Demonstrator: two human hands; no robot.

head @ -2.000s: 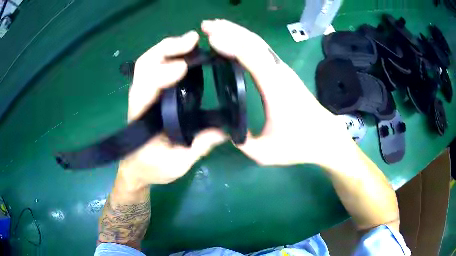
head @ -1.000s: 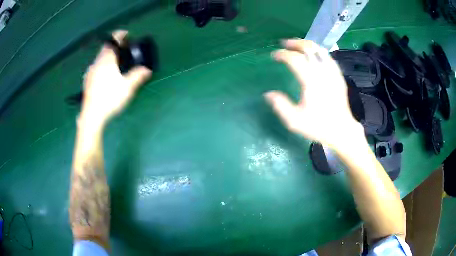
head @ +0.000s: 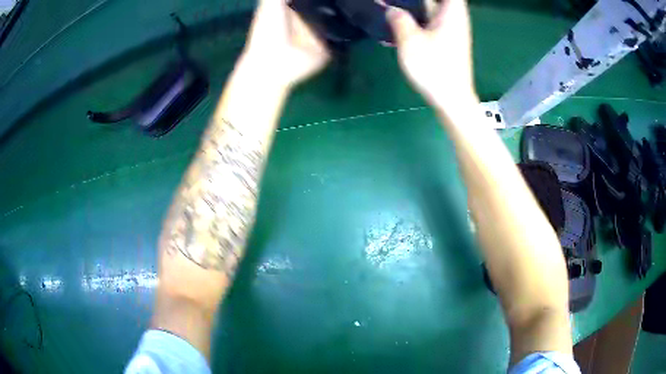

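Note:
A black strap assembly point(head: 358, 16) is at the top edge, partly cut off by the frame. My left hand point(head: 292, 47) is at its left side and my right hand point(head: 434, 51) is at its right side; both hold it. The upper fingers of both hands are out of the picture or hidden. Another black strap assembly point(head: 171, 96) lies at the upper left on the green surface, with a thin curved arm pointing left and another upward.
A pale scratched metal post point(head: 577, 62) stands at the upper right. Black pad plates point(head: 556, 152) and a tangled black parts pile point(head: 621, 175) lie beside it. A brown cardboard box point(head: 613, 340) is below the bench edge at lower right.
My left hand has let go of the assembly now lying at the upper left and moved right. Both hands have moved to the top edge and taken hold of another assembly.

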